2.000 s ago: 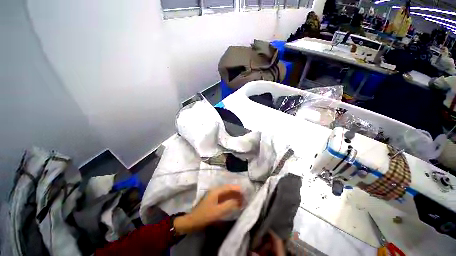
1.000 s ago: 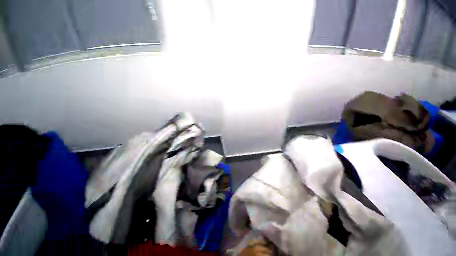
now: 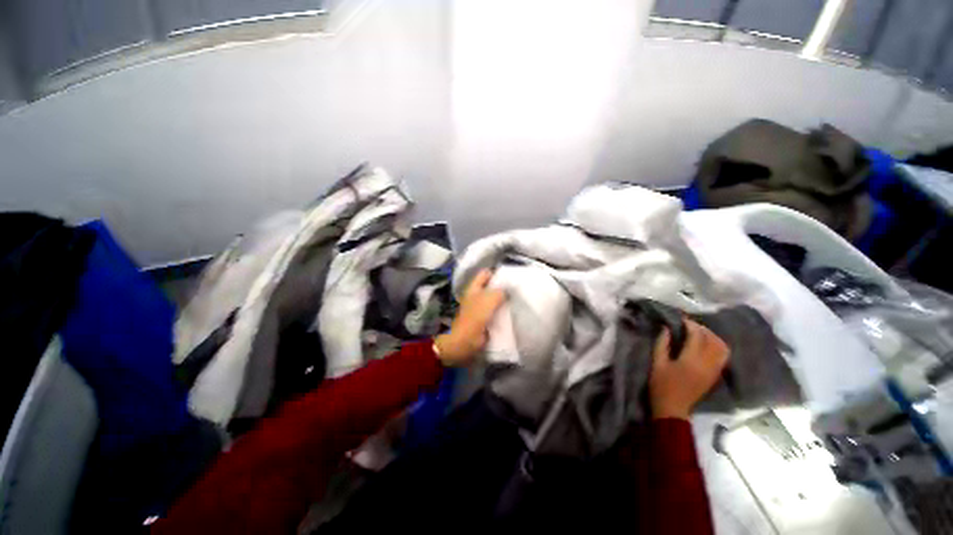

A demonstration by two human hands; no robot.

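A part-sewn jacket body (image 3: 570,303), pale inside and dark grey cloth outside, lies bunched at the left end of the white machine table and hangs over its edge. My left hand (image 3: 475,319) grips its pale left edge. My right hand (image 3: 687,368) is closed on the dark grey cloth at its right side. The fingertips of both hands are partly hidden in the folds.
More pale and grey garment pieces (image 3: 350,261) hang in a pile on the left. A blue crate (image 3: 125,324) stands at far left. Brown-grey garments (image 3: 784,172) sit behind the table. The sewing machine (image 3: 878,449) is at lower right, beside a white trough (image 3: 768,217) with plastic bags.
The view has swung left from the machine. The cloth is more bunched, and both hands now grip it; one second ago only part of a hand showed at the bottom edge.
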